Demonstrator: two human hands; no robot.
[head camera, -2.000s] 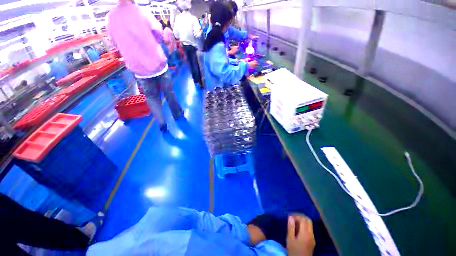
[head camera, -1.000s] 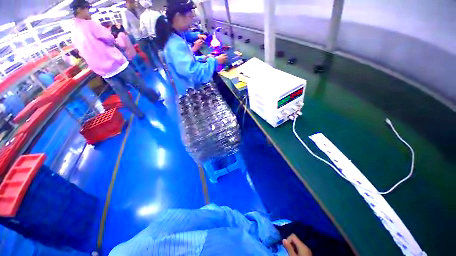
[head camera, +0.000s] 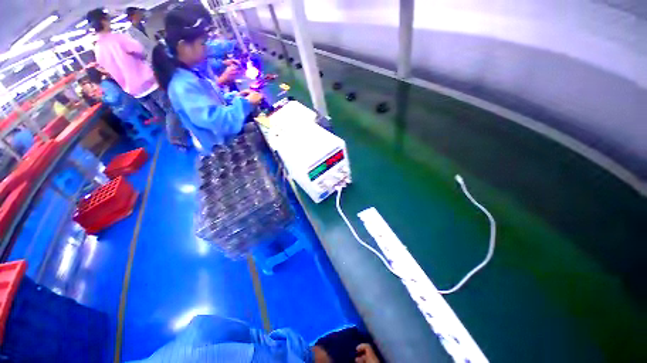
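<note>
My left hand is at the bottom edge, small and mostly cut off; only a little of its fingers shows beside a dark cuff, and whether it holds anything cannot be told. My right hand is out of the picture. A long white strip with small dark marks lies on the dark-green bench. A thin white cable runs from the white power supply across the strip and curves back, its pale plug loose on the bench. The supply shows green and red digits.
Stacked clear blister trays stand on a blue stool left of the bench. A worker in blue works beyond them. Several small black units lie along the belt. Red crates stand on the blue floor.
The view has swung right and the bench things have moved left in the picture. My left hand has slipped lower and is more cut off. The person in pink has moved farther off.
</note>
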